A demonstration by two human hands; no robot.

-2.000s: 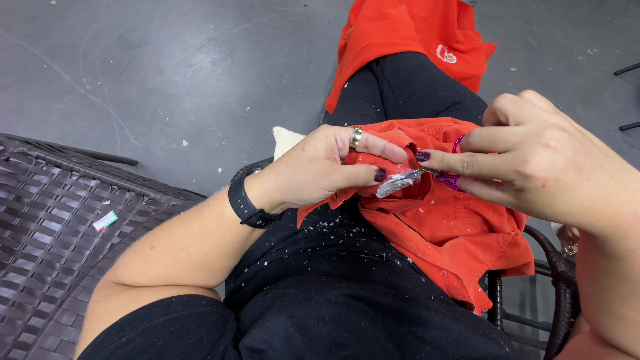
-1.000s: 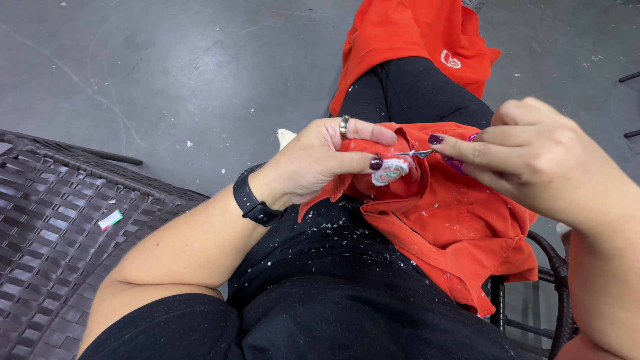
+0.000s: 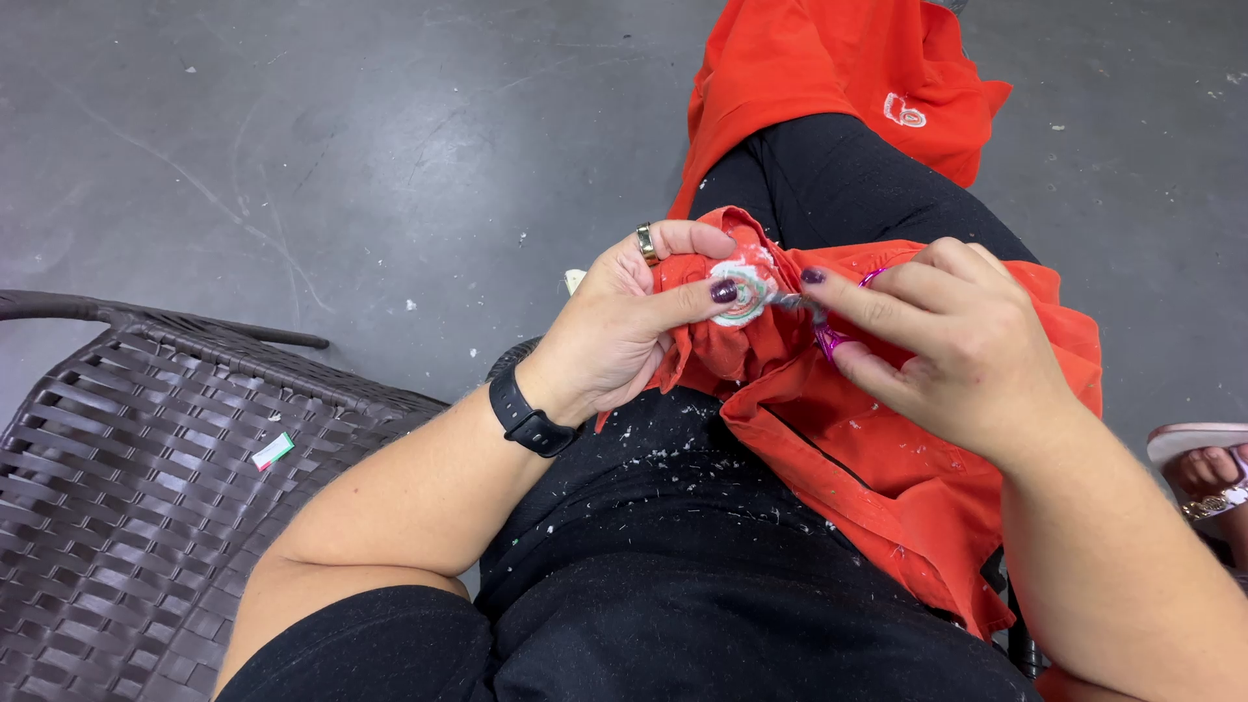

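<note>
My left hand point(image 3: 624, 322) pinches a bunched part of a red cloth garment point(image 3: 907, 487) over my lap, its thumb on a round white and green embroidered patch point(image 3: 743, 296). Frayed white threads edge the patch. In my right hand point(image 3: 946, 336) are small scissors with purple handles point(image 3: 828, 337), fingers in the loops. Their metal blades point(image 3: 792, 301) meet the patch's right edge; how far they are parted is too blurred to tell. White lint and thread bits lie scattered on my black shirt point(image 3: 673, 546).
Another red cloth part point(image 3: 780, 73) with a small embroidered emblem point(image 3: 905, 112) covers my lower legs. A brown woven chair point(image 3: 146, 487) at the left holds a small white and green scrap point(image 3: 273, 450). Another person's sandalled foot point(image 3: 1209, 473) shows at the right edge.
My right hand has moved back in from the right, bringing the scissors to the patch. The patch now faces up more fully. A sandalled foot has come into view at the right.
</note>
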